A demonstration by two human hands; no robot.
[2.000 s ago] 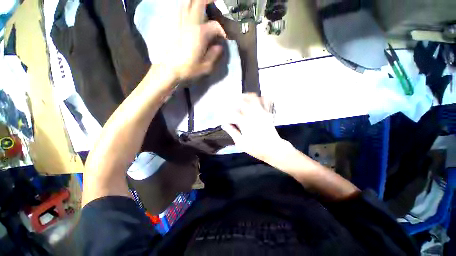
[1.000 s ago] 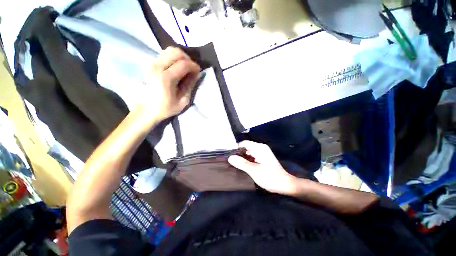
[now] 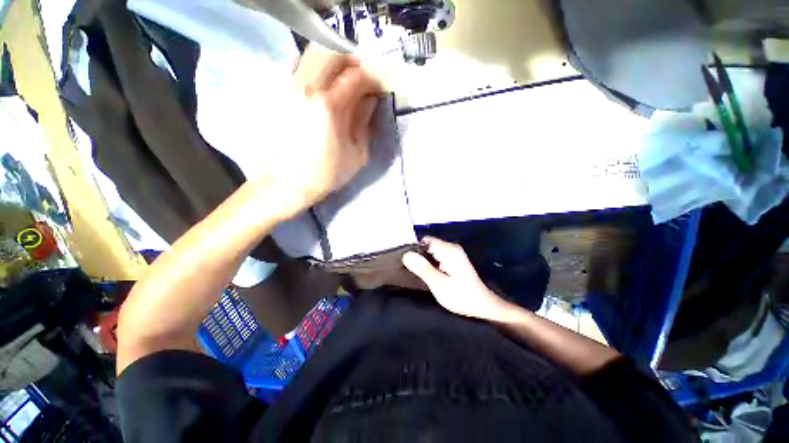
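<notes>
The pale pocketing cloth (image 3: 368, 212) lies over the table's front edge, left of centre, with a narrow dark strip along it. The brown garment panel (image 3: 160, 143) lies to its left and also shows as a brown band at the front edge. My left hand (image 3: 337, 121) pinches the upper part of the pale cloth near the machine bed; its fingertips are partly hidden. My right hand (image 3: 445, 270) holds the lower right corner, where brown and pale layers meet, between thumb and fingers.
The sewing machine's ridged silver knob (image 3: 419, 48) is at the top. Green snips (image 3: 734, 125) lie on crumpled pale scrap cloth (image 3: 683, 164) at the right. A grey rounded piece (image 3: 636, 52) is on the machine bed. Blue crates stand below left (image 3: 234, 329) and right (image 3: 675, 285).
The hands have pulled the cloth's front edge down towards me since the earliest frame. The brown piece on the right is now folded under, and the pale cloth's right edge shows.
</notes>
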